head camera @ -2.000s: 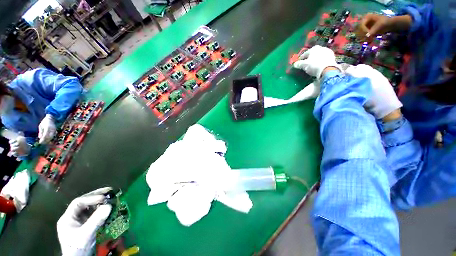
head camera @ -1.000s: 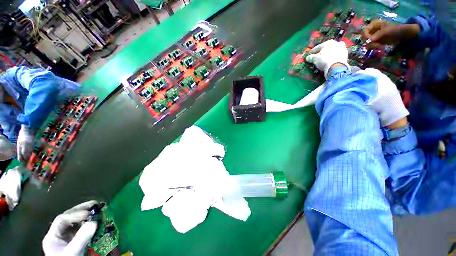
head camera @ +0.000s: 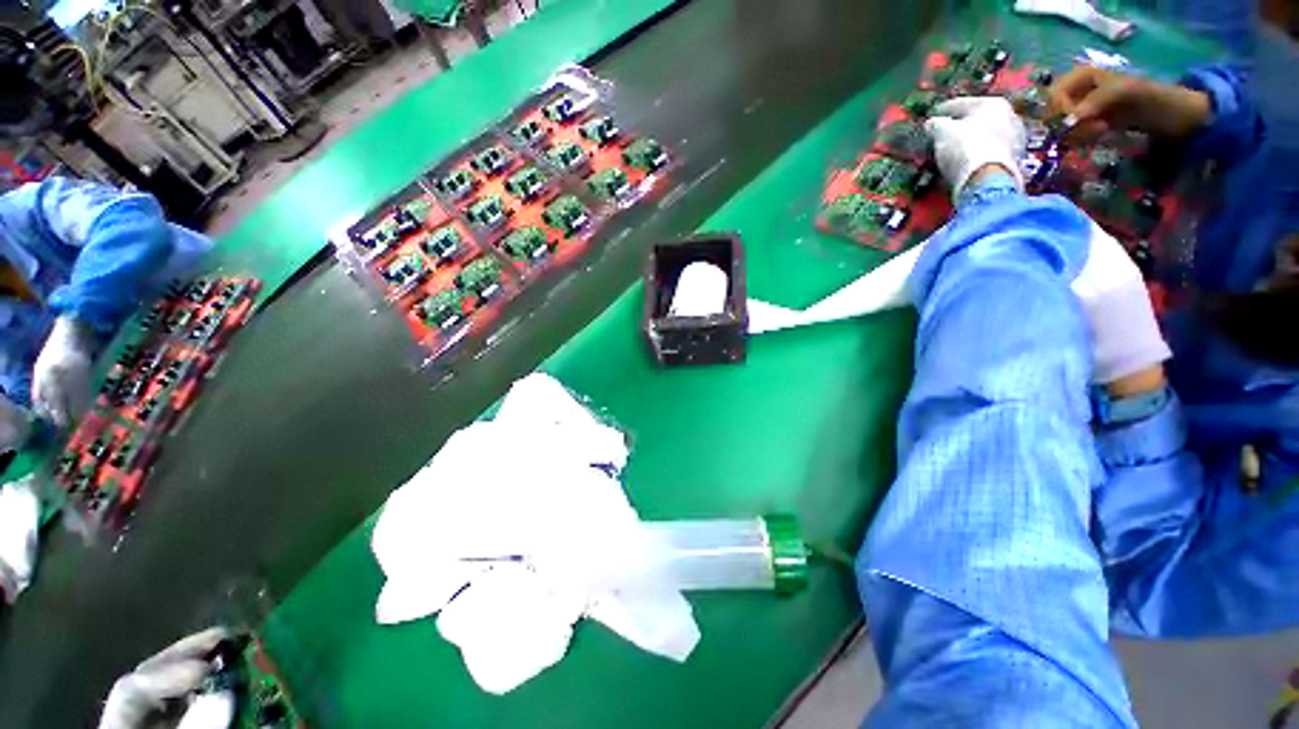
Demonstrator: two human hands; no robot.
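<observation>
My left hand point(head camera: 171, 681), in a white glove, is at the bottom left edge and partly cut off. It holds a green circuit board point(head camera: 267, 695) by its black part; the board is also cut off by the edge. My right hand point(head camera: 983, 143), white gloved, reaches far to the upper right over a tray of boards with red beneath point(head camera: 852, 214). Its fingers are bent down at a board; whether they grip it cannot be told. A translucent syringe point(head camera: 720, 554) with a green cap lies on the green bench, its left end hidden by crumpled white cloth point(head camera: 506, 534).
A black box point(head camera: 695, 342) holds a white roll; a white strip point(head camera: 848, 302) runs right behind my sleeve. Another tray of boards point(head camera: 499, 207) lies on the dark belt. A neighbour's bare hand point(head camera: 1133, 107) is over the right tray. Another worker point(head camera: 86, 271) sits left beside a tray.
My right hand has moved from the tray's left edge further in over the boards. My left hand and its board have shifted down and left, now more cut off.
</observation>
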